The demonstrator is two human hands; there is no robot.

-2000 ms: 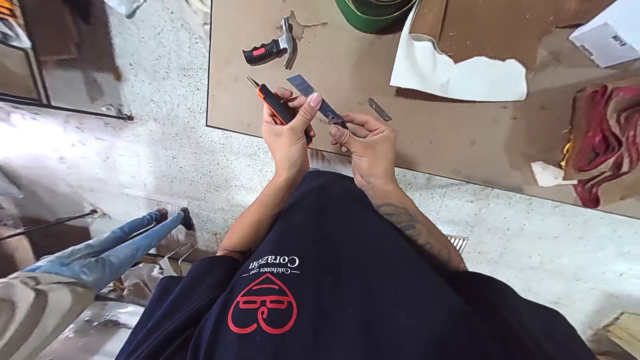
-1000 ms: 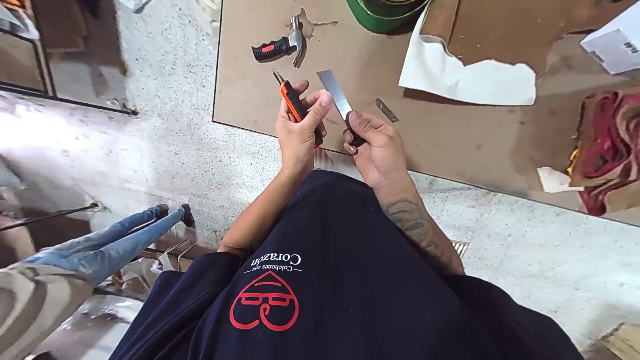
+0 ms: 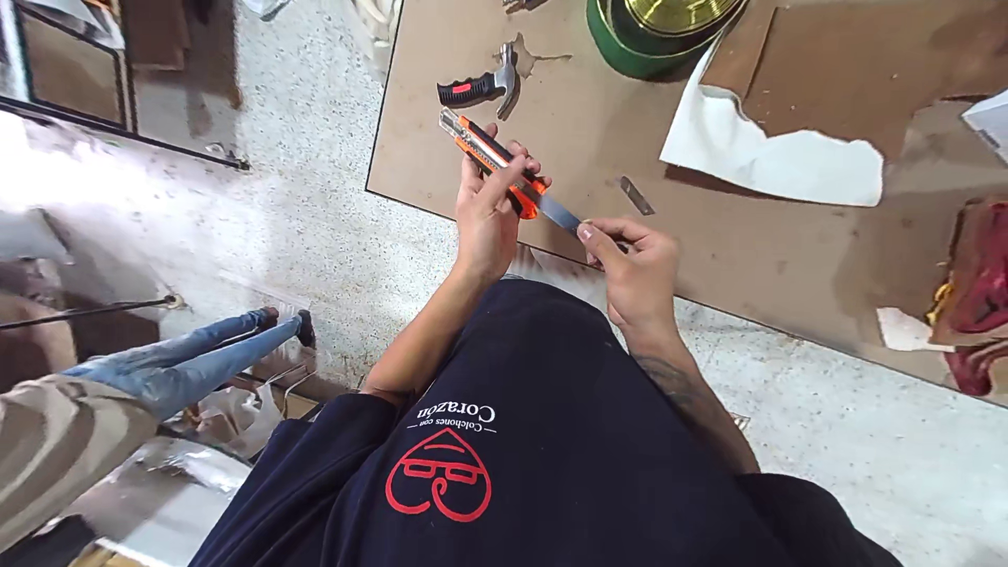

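Observation:
My left hand (image 3: 492,193) is closed around an orange and black snap-off utility knife (image 3: 480,148), its metal nose pointing up and left. My right hand (image 3: 634,256) pinches the black end piece of a wide snap-off blade (image 3: 560,215); the blade's other end meets the rear of the knife body, and how far it goes in cannot be told. Behind my right hand a short loose piece of blade (image 3: 636,196) lies on the brown-covered table (image 3: 567,150). A small claw hammer (image 3: 476,88) with a black grip rests beyond the knife's nose.
On the table are a green roll of strapping (image 3: 630,47), a torn white sheet (image 3: 776,161) over brown board, and red fabric strips (image 3: 988,283) at the right. A person in jeans (image 3: 181,354) stands at the left. The table's near edge runs just beyond my body.
The knife and the wide blade were held apart one second ago; now they touch. My left hand has turned the knife, so its rear faces the blade in my right hand.

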